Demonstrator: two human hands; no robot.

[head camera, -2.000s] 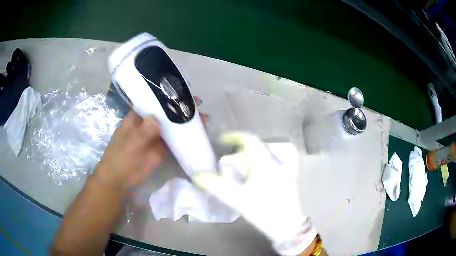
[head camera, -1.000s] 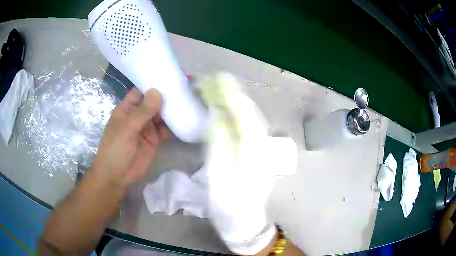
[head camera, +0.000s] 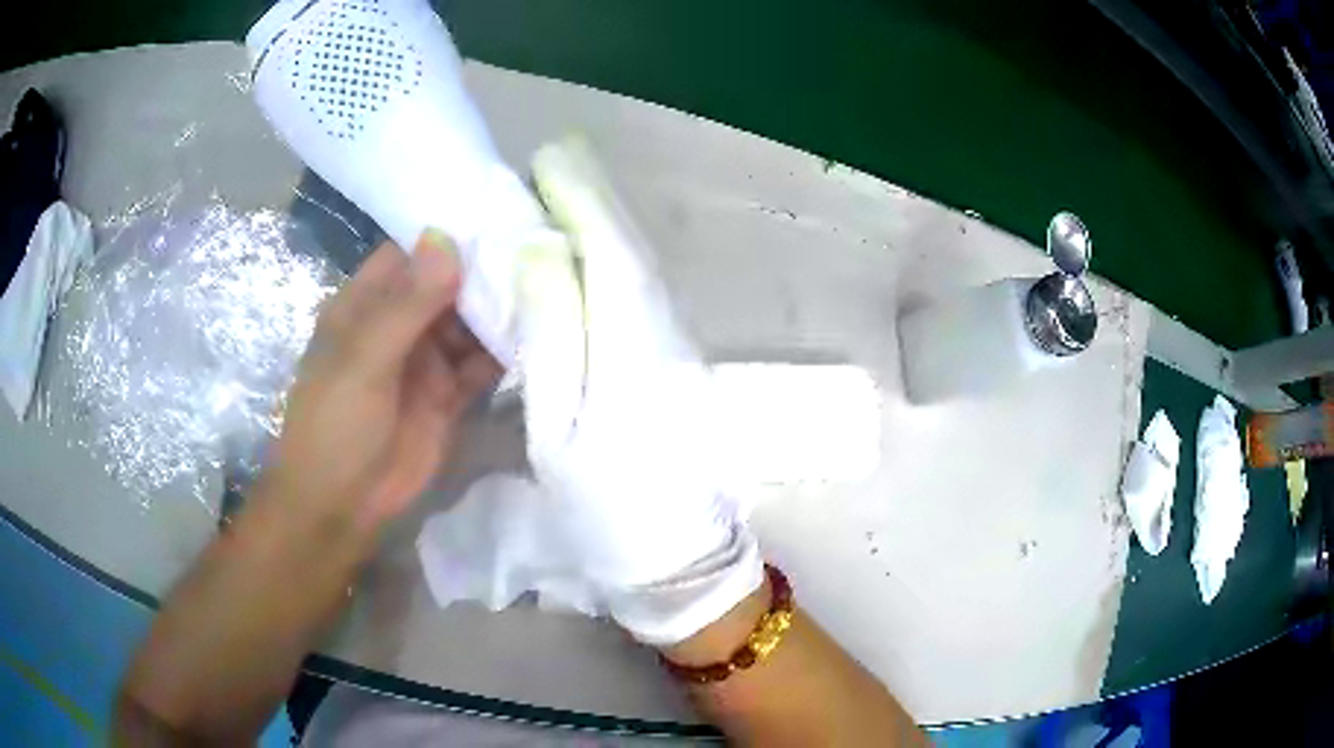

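A white tapered handset [head camera: 402,139] is held above the board at the upper left, its dotted vent side facing me and its wide end up. My bare left hand [head camera: 388,380] grips it from below, near its middle. My gloved right hand [head camera: 600,380] is closed around its narrow end, with a bit of white cloth seemingly between glove and handset. A crumpled white cloth [head camera: 490,548] lies on the board, partly under my right forearm. A white rounded rectangle [head camera: 805,424] lies right of the glove.
Shiny clear film [head camera: 198,351] is piled at the left beside a dark item [head camera: 29,161]. A whitish bottle [head camera: 966,339] with its metal lid up stands at the right. Crumpled white cloths [head camera: 1217,497] lie on green at far right. A green belt [head camera: 761,73] runs beyond the board.
The handset has turned from its glossy black panel to its vented side and moved up and left. My right hand has moved up onto its narrow end.
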